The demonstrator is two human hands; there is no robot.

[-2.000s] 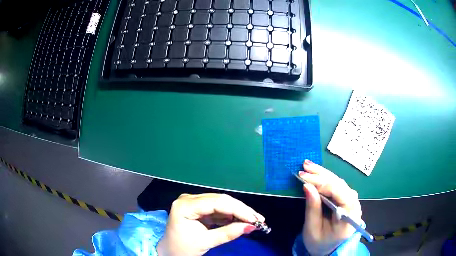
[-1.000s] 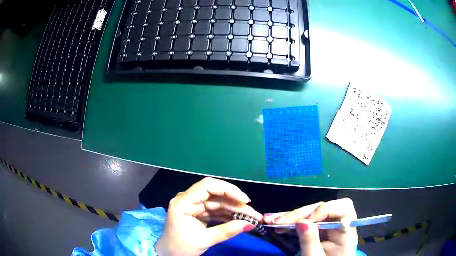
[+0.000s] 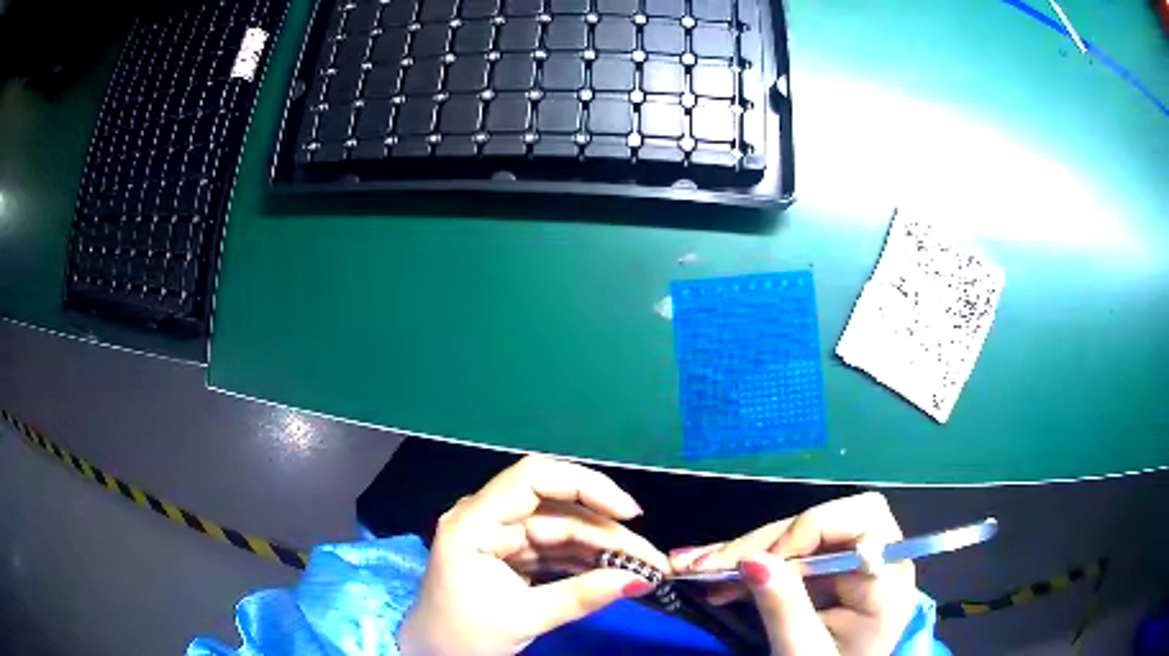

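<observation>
My left hand (image 3: 513, 564) holds a small dark ridged component (image 3: 635, 569) with silvery repeating parts between thumb and fingers, in front of the bench edge. My right hand (image 3: 820, 570) holds slim pale tweezers (image 3: 917, 543) almost level, their handle pointing right. The tweezer tips are at the component's right end, close to the left fingertips; whether they hold a tiny piece is too small to tell. A blue sheet with a fine grid (image 3: 750, 359) lies on the bench beyond the hands. A white sheet with black specks (image 3: 926, 314) lies to its right.
A large black blister tray (image 3: 513, 173) stands ahead on the green bench (image 3: 449, 320). A second black tray (image 3: 141, 192) with a white label (image 3: 250, 54) is at the left. A thin pale tool (image 3: 1068, 26) lies at the far right. Striped tape (image 3: 167, 510) runs on the floor.
My right hand and the tweezers have moved from the blue sheet left and down to the component. The left hand has turned the component slightly, showing more of it. The view shifted a little.
</observation>
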